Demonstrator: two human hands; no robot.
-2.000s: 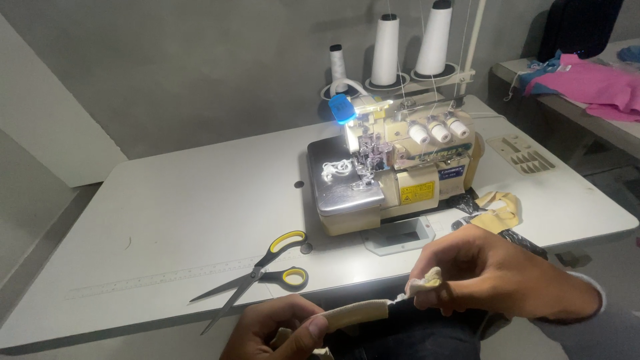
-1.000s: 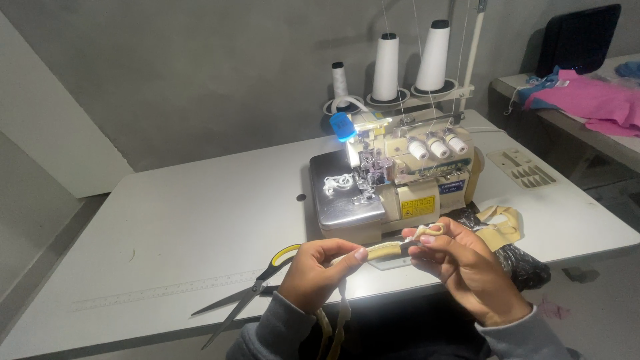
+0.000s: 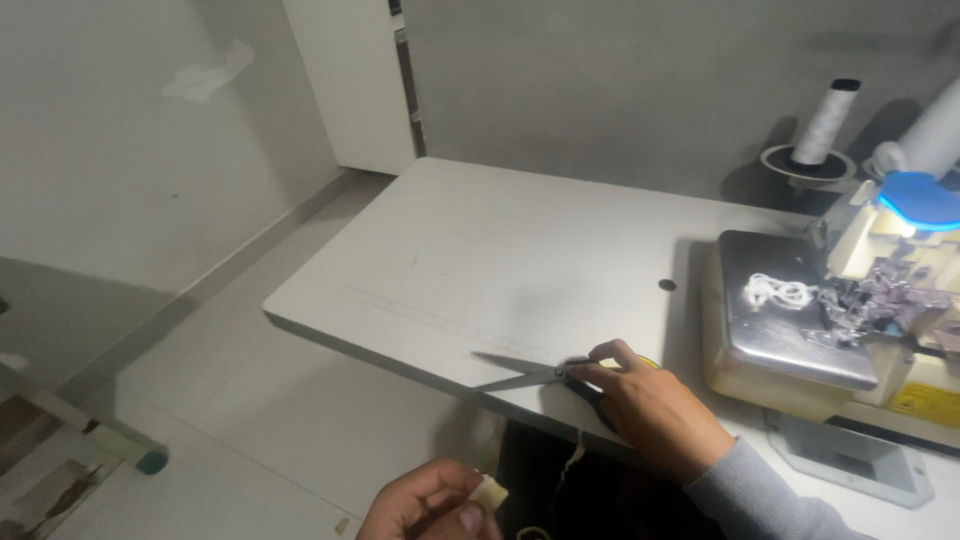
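Note:
My right hand (image 3: 649, 401) is on the handles of the scissors (image 3: 525, 375) with black and yellow grips, which lie near the table's front edge, blades apart and pointing left. Between the thumb and fingers of my left hand (image 3: 442, 502), below the table edge, is the end of a cream fabric strip (image 3: 490, 495). A thin whitish thread or strip end (image 3: 574, 457) hangs at the table edge between the hands. At the right stands an overlock sewing machine (image 3: 795, 360), with bunched white thread chain (image 3: 780, 290) on its metal plate.
The white table (image 3: 480, 247) bears a faint printed ruler mark and a small dark hole. Behind the machine a white thread cone (image 3: 825, 124) stands on its holder, beside another cone. A blue lamp (image 3: 921, 201) shines over the needles. At lower left is a frame leg with a green foot (image 3: 152, 461).
My right hand has let go of the cream strip and moved to the scissors. My left hand still holds cream fabric, now below the table edge. The view has swung left.

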